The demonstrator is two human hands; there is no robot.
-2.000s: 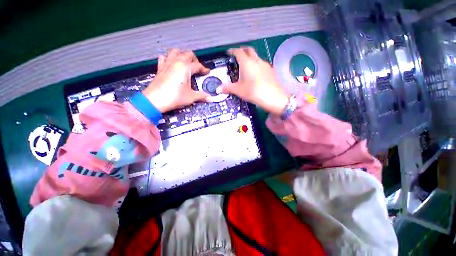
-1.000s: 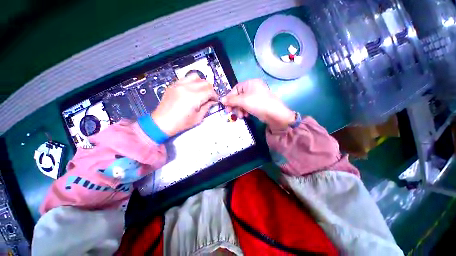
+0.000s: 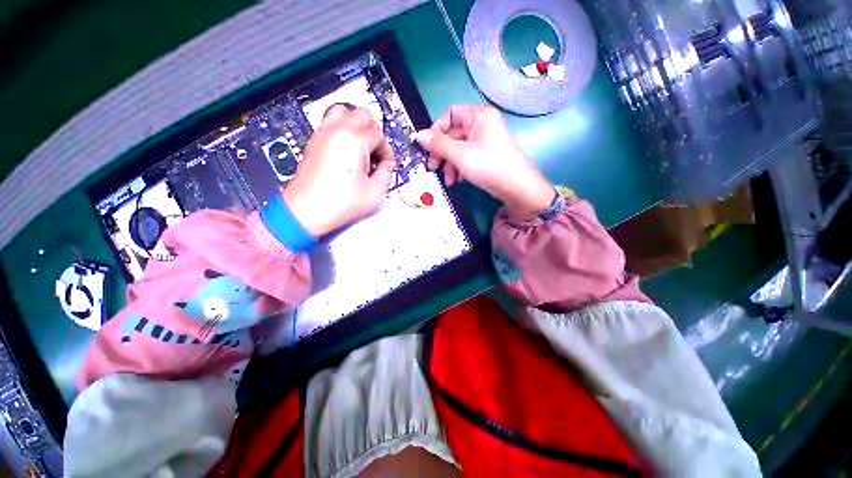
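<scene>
An open laptop base (image 3: 402, 252) lies in front of me, electronics along its far half and a bright silver lower half. My left hand (image 3: 344, 168) is over the right fan (image 3: 344, 93) and partly covers it; its fingers are curled and I cannot tell if they hold anything. My right hand (image 3: 472, 154) is at the base's right edge, thumb and forefinger pinched near the board; a small pale bit shows at the tips, too small to name. The left fan (image 3: 149, 224) sits at the base's upper left. A small red piece (image 3: 427, 199) lies on the silver area.
A grey-white ring (image 3: 486, 56), perhaps tape, lies at the upper right with red-and-white pieces inside. Clear plastic trays (image 3: 710, 103) stand at the right. A loose fan (image 3: 82, 294) lies at the left. A grey ridged rail (image 3: 187, 107) runs behind. Brown cardboard (image 3: 687, 233) is lower right.
Both hands have left the right fan, which they held two seconds ago. They met near the board's right edge one second ago and are now slightly apart. The whole view has shifted.
</scene>
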